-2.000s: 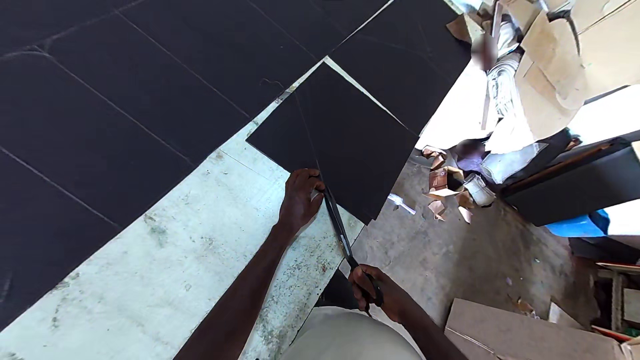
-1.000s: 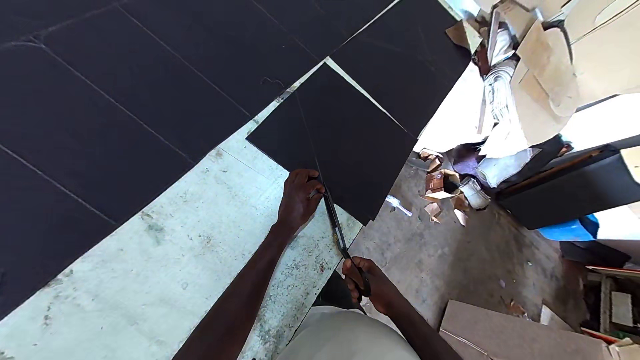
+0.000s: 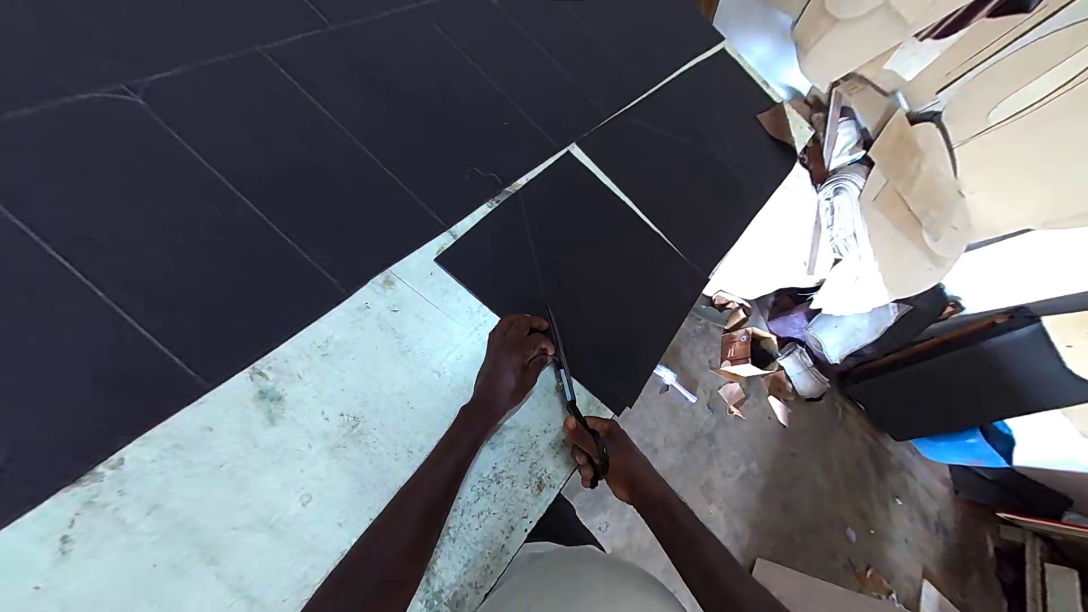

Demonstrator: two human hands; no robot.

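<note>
My right hand [image 3: 605, 455] is closed around the black handles of a pair of long scissors [image 3: 564, 378], near the table's edge. The blades lie at the near part of a dark sheet piece [image 3: 608, 280], beside a faint line marked on it. My left hand [image 3: 514, 357] is at the sheet's near left edge, left of the blades, fingers bent, and seems to pinch the edge; the fingertips are partly hidden. A larger dark sheet [image 3: 255, 195] with pale drawn lines lies farther up on the pale, stained tabletop [image 3: 280, 459].
Right of the table, the concrete floor [image 3: 722, 493] holds cardboard scraps and a small open carton [image 3: 748, 350]. Cut tan boards [image 3: 1020, 153] and a roll of pale material [image 3: 841, 212] stand at the upper right. A dark panel [image 3: 977, 374] and a blue item [image 3: 965, 446] are at the right.
The scissors and my right hand have moved up along the sheet piece, closer to my left hand. My left hand stays at the sheet's edge.
</note>
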